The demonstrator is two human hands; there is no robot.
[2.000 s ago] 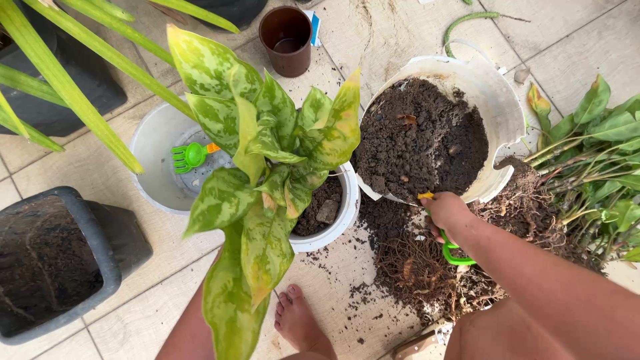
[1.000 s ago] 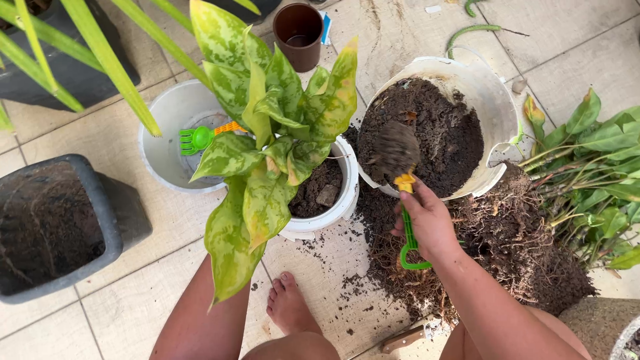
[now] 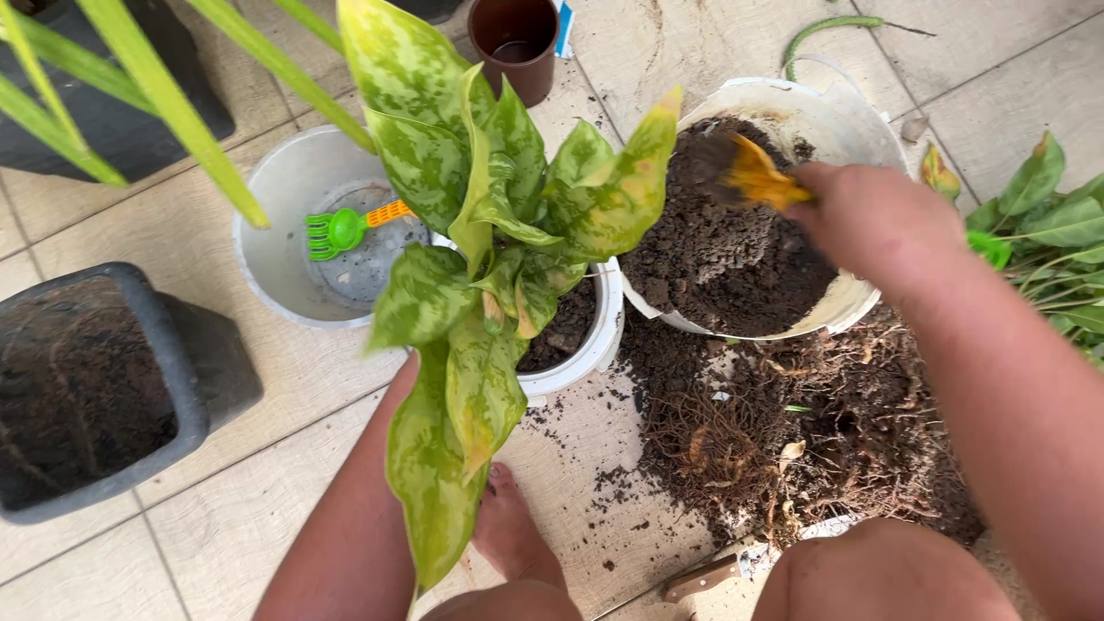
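My right hand (image 3: 880,220) grips a small toy trowel (image 3: 759,175) with a yellow-orange blade part, blurred, its dirt-covered end over the dark soil (image 3: 733,267) in a broken white bucket (image 3: 862,129). The trowel's green handle end shows beyond my wrist. My left hand is out of view. Left of the bucket, a variegated leafy plant (image 3: 483,198) rises from a white pot (image 3: 608,332) with soil in it. A green and orange toy rake (image 3: 349,231) lies in a grey-white basin (image 3: 259,259) behind the plant's leaves.
Roots and loose soil (image 3: 828,423) cover the tiles below the bucket, near a knife handle (image 3: 703,578). Uprooted leaves (image 3: 1069,216) lie at right. A dark square pot (image 3: 194,371) stands at left, a brown pot (image 3: 517,52) at the top. My bare foot (image 3: 513,526) is beneath the plant.
My right hand has moved from the bucket's near rim up over its right side, with the trowel still held. The trowel blade has moved farther over the soil.
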